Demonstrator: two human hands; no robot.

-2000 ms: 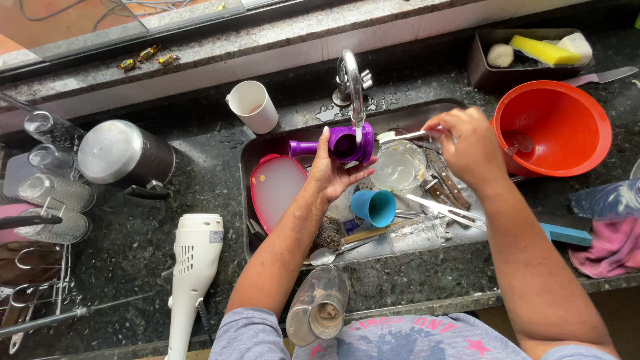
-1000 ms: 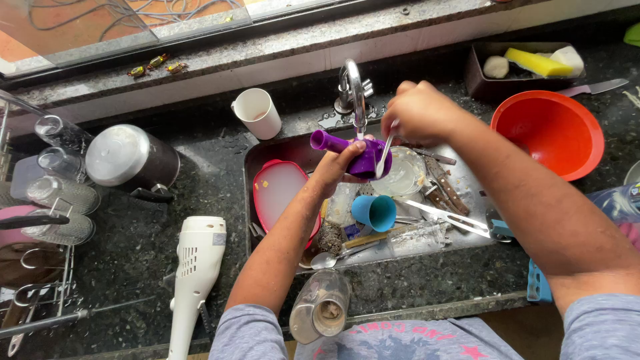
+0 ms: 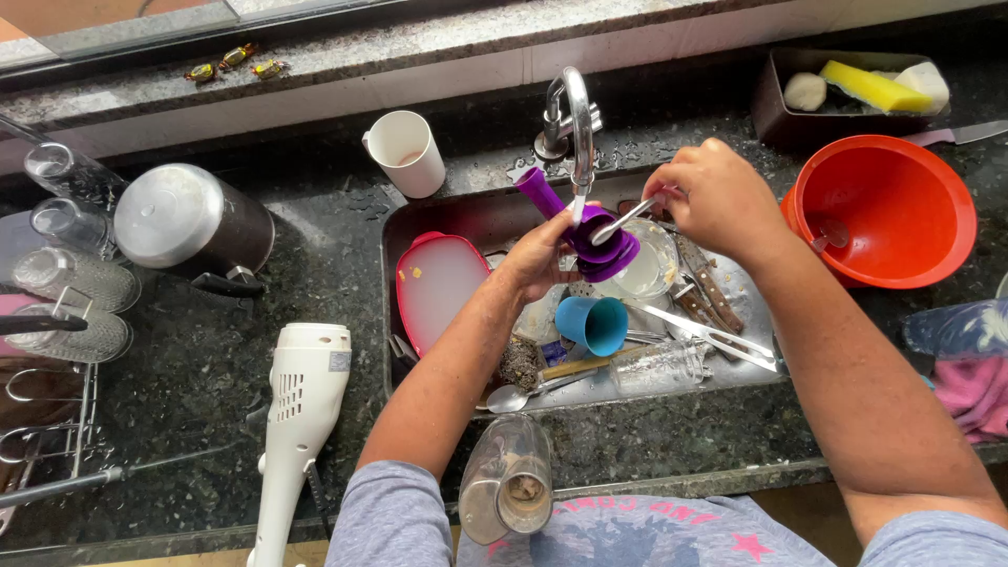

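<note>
My left hand (image 3: 539, 256) grips a purple plastic utensil (image 3: 602, 240) with a hollow handle and a cup-like end, tilted beneath the chrome faucet (image 3: 581, 130). A thin stream of water falls onto it. Pinched in my right hand (image 3: 709, 197) is a spoon (image 3: 622, 222), its bowl end at the opening of the purple piece. Below in the steel sink (image 3: 740, 303) lie a blue cup (image 3: 592, 324), a red-rimmed container (image 3: 442, 287), a glass bowl (image 3: 650, 264), wood-handled knives (image 3: 713, 295), a white plastic utensil (image 3: 709, 337), a scouring pad (image 3: 520, 362) and a spoon (image 3: 508, 398).
A white mug (image 3: 407, 154) stands behind the sink. At right are an orange-red bowl (image 3: 886, 213) and a dark sponge box (image 3: 768, 102). A white hand blender (image 3: 303, 402), a lidded pot (image 3: 193, 220) and glasses (image 3: 75, 276) occupy the left. A clear container (image 3: 504, 472) stands at the front edge.
The purple utensil has turned in my left hand, its cup end now tipped down and open toward the spoon. My right hand has moved back to the right since one second ago.
</note>
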